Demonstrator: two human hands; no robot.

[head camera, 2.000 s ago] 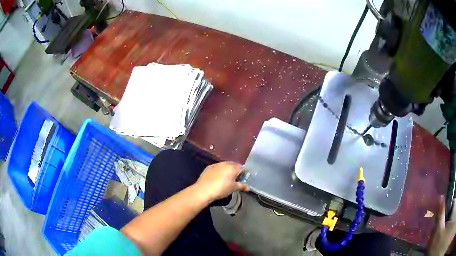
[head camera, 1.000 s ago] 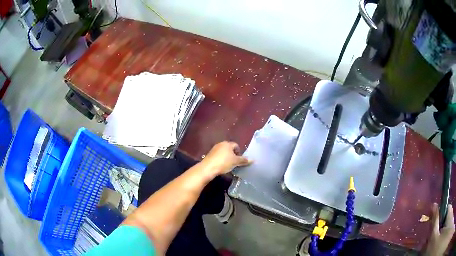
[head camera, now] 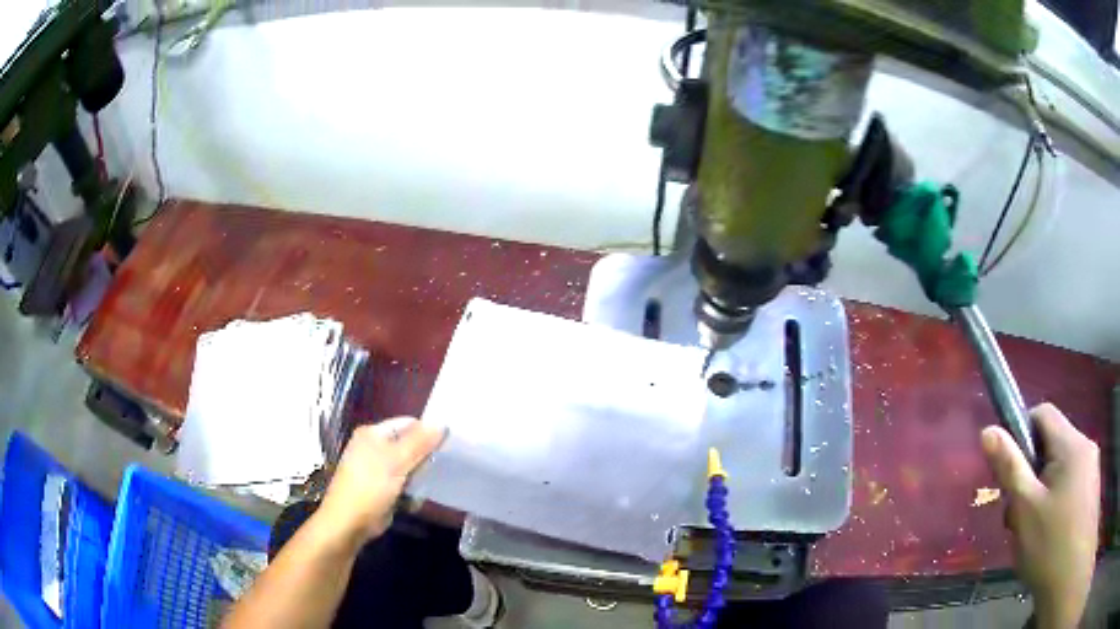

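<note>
My left hand (head camera: 383,469) grips the left edge of a flat silver-white sheet-metal plate (head camera: 559,424). The plate lies over the left part of the slotted drill press table (head camera: 825,418), its right edge near the bit below the drill chuck (head camera: 727,301). A small hole shows near its top left corner. Whether the bit touches the plate cannot be told. My right hand (head camera: 1046,492) is closed around the lower end of the grey feed handle (head camera: 997,375). A green cloth wrap (head camera: 930,240) is knotted at its upper end.
A fanned stack of plates (head camera: 258,399) lies on the red-brown bench (head camera: 491,264) at left. The blue coolant hose (head camera: 720,541) with its yellow nozzle rises at the table's front. The machine base ledge (head camera: 528,550) shows below the plate. Blue crates (head camera: 135,541) stand lower left.
The view has swung right. My left hand has brought the plate from the ledge beside the table onto it. My right hand and the feed handle now show more fully.
</note>
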